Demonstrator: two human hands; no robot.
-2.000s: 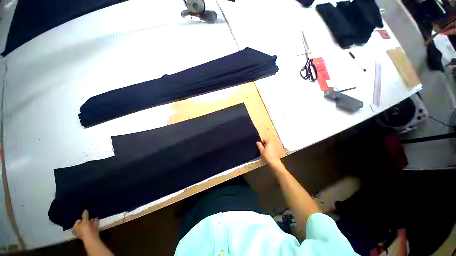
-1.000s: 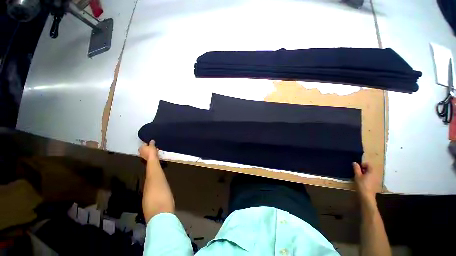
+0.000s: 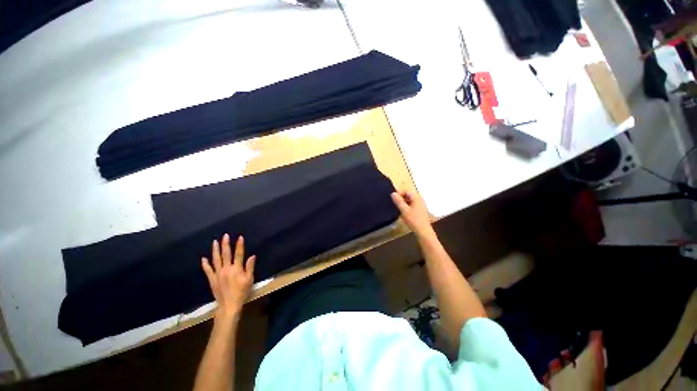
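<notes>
A long dark cut panel (image 3: 306, 206) lies flat along the near table edge, with a stepped far edge at its left part. My left hand (image 3: 229, 273) rests palm down on the panel left of its middle, fingers spread, holding nothing. My right hand (image 3: 410, 208) is at the panel's right end, its thumb and fingers closed on the near right corner. A long dark bundle of cut pieces (image 3: 252, 114) lies beyond the panel, with ragged layered ends.
Right of the bundle lie fabric shears (image 3: 468, 90), a red object (image 3: 485, 98), a grey block (image 3: 518, 141), a pen (image 3: 540, 79), a pale ruler (image 3: 568, 116) and a tan card (image 3: 608, 93). Folded dark pieces (image 3: 537, 27) lie at the far right.
My left hand has let go of the panel's left end and moved right onto its surface, fingers spread. My right hand stays at the right end. The view has swung right.
</notes>
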